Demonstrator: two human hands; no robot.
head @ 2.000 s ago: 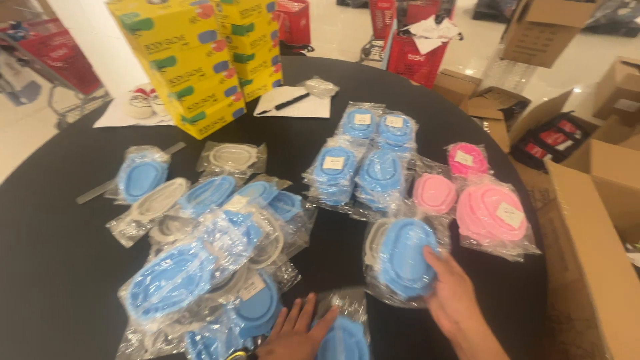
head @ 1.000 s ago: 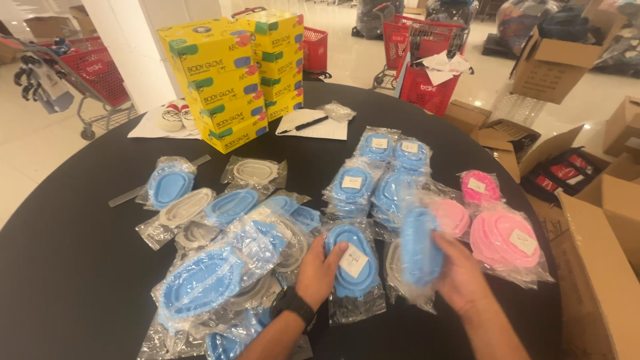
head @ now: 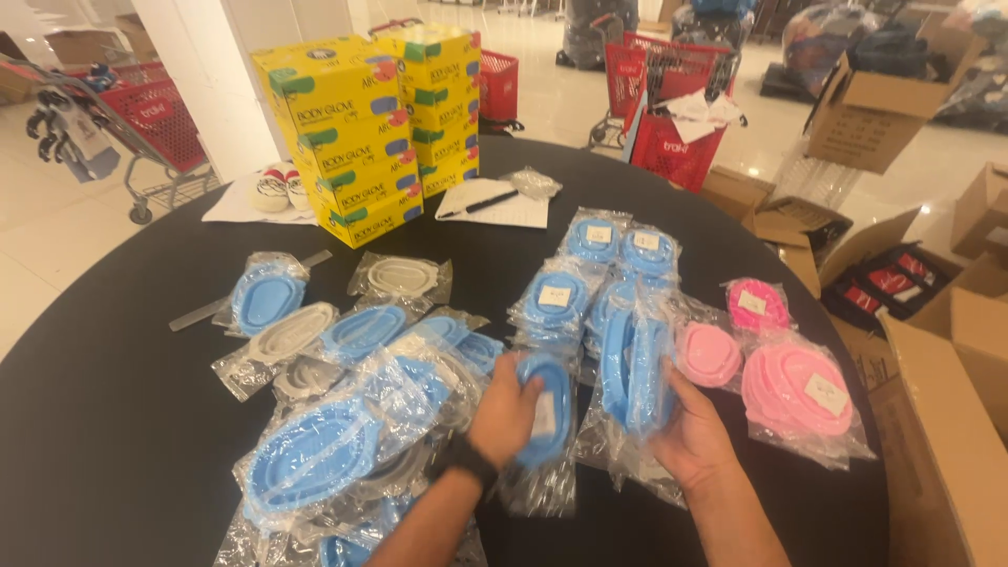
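Observation:
My left hand point(head: 508, 409), with a black band at its wrist, grips a blue oval plastic item in a clear bag point(head: 547, 417) that bears a white label. Upright in my right hand point(head: 693, 433) are bagged blue plastic pieces point(head: 630, 370), held side by side. Just behind them lie stacks of labelled blue bagged items point(head: 555, 303). To the right are pink bagged items point(head: 799, 394), a smaller pink one point(head: 709, 354) and a bright pink one point(head: 757, 305). A loose heap of blue bagged items point(head: 315, 457) mixed with grey ones point(head: 291, 332) spreads left of my left hand.
Yellow Body Glove boxes point(head: 346, 134) stand stacked at the back of the round black table point(head: 102, 378). Beside them lie paper with a pen point(head: 480, 205) and small shoes point(head: 272, 189). Open cardboard boxes point(head: 945, 409) border the right side; red shopping carts point(head: 677, 150) stand behind.
My left hand has lifted the labelled blue item that it held on the table a second ago. My right hand still holds blue pieces, now upright beside it.

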